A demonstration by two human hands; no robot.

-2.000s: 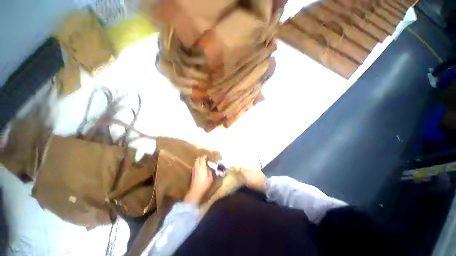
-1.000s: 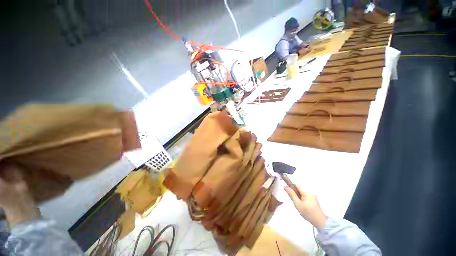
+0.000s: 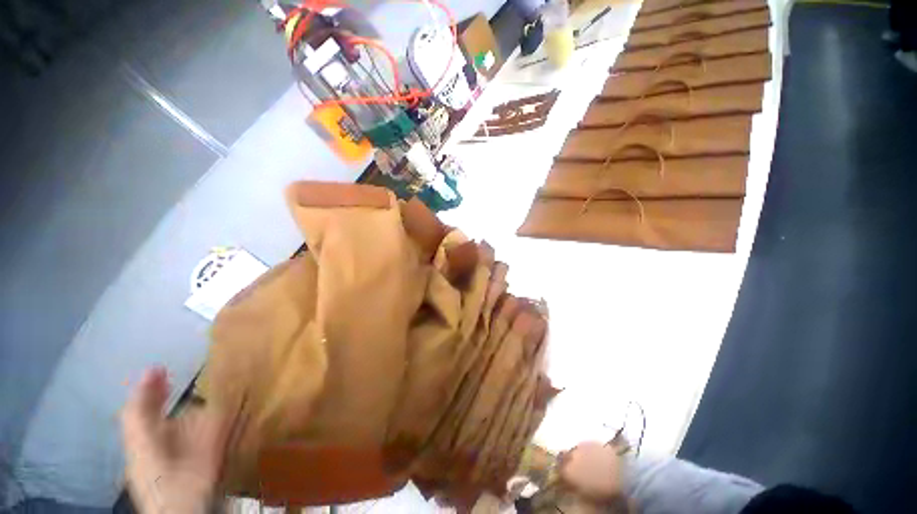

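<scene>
A tan-brown bag body [image 3: 347, 331] with reddish-brown edges lies draped over the left side of the stack of bag bodies [image 3: 493, 371], blurred at its lower edge. My left hand [image 3: 171, 447] is beside its lower left edge, blurred, with fingers apart and nothing seen in it. My right hand [image 3: 593, 472] is low at the front, right of the stack's foot, with curled fingers, small and blurred. A bright and dark shape lies just left of it; I cannot tell whether it is the hammer or whether the hand holds it.
Overlapping brown bag panels [image 3: 654, 181] with handle loops run back along the white table [image 3: 613, 301]. A green-orange machine [image 3: 387, 131] with red hoses stands behind the stack. Small brown strips [image 3: 523, 112] and a yellowish container [image 3: 557, 40] are at the back. Dark floor [image 3: 824, 301] lies right.
The bag body that my left hand held up at the left is now on the stack, and that hand is off it. My right hand has moved down towards the front; the hammer is no longer clearly visible.
</scene>
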